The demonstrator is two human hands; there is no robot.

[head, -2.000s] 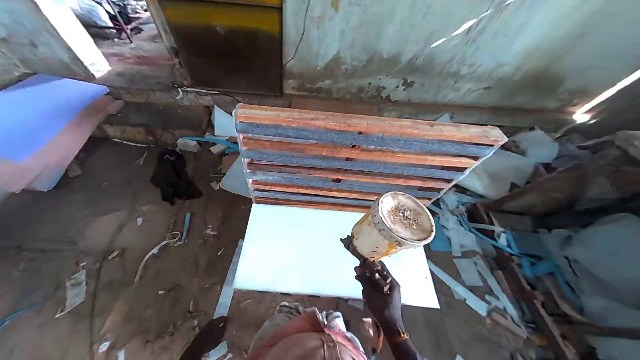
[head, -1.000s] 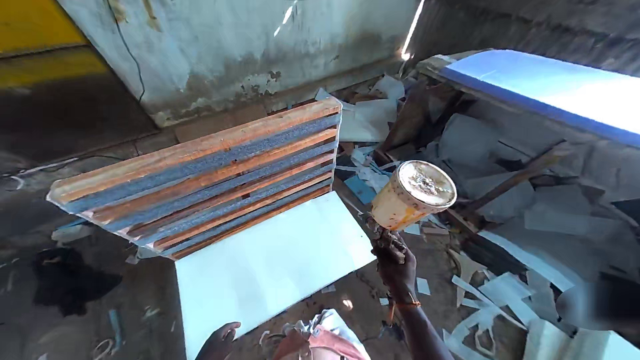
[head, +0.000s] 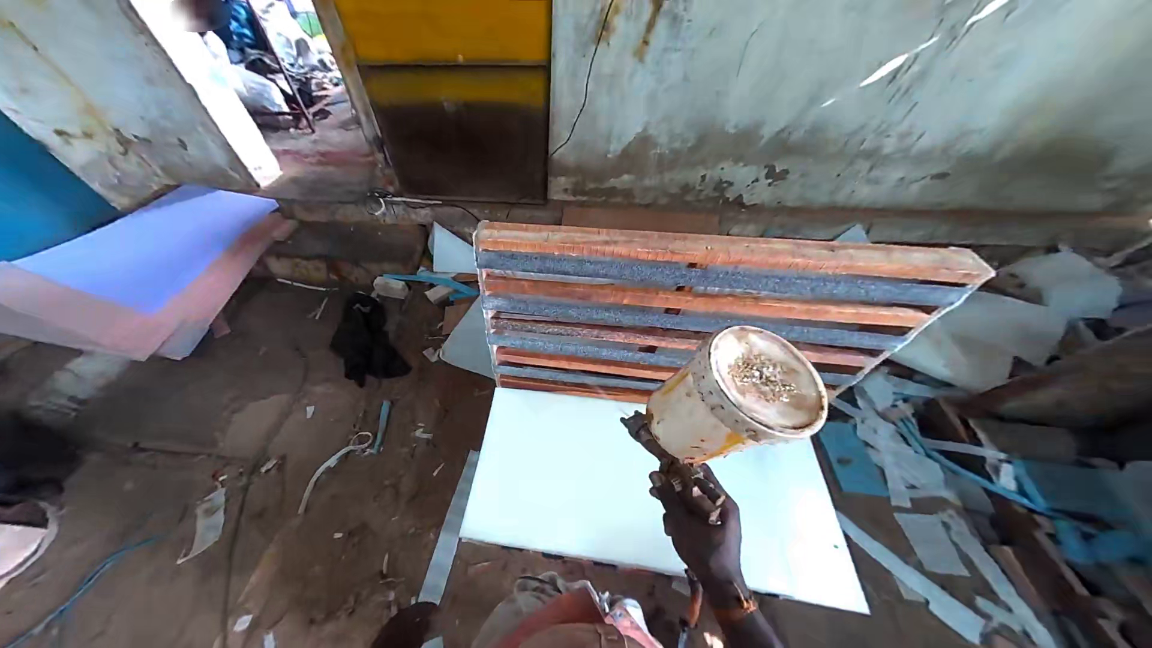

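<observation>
My right hand [head: 706, 531] grips a dark, stick-like tool [head: 664, 450], possibly a hammer, right against a stained white plastic bucket [head: 693, 409]. Small metal pieces, like nails, lie on the bucket's round top; whether my fingers also hold the bucket is hidden. Behind it stands a wooden slatted frame [head: 720, 241] with grey speckled strips between the slats, tilted up at the far edge of a white sheet [head: 567, 468] on the floor. My left hand [head: 407, 623] is cut off low in the view, near the sheet's left side; its fingers cannot be made out.
Sheets of blue and pink material [head: 171, 261] jut in at the left. A black cloth [head: 367, 342] and scraps lie on the dirt floor. Offcuts and wood pieces [head: 999, 549] are heaped at right. A stained wall [head: 810, 117] and a doorway [head: 315, 135] stand behind.
The view has swung right and then back left. My right hand keeps its grip beside the bucket throughout. My left hand, seen at the sheet's near edge one second ago, now shows only partly.
</observation>
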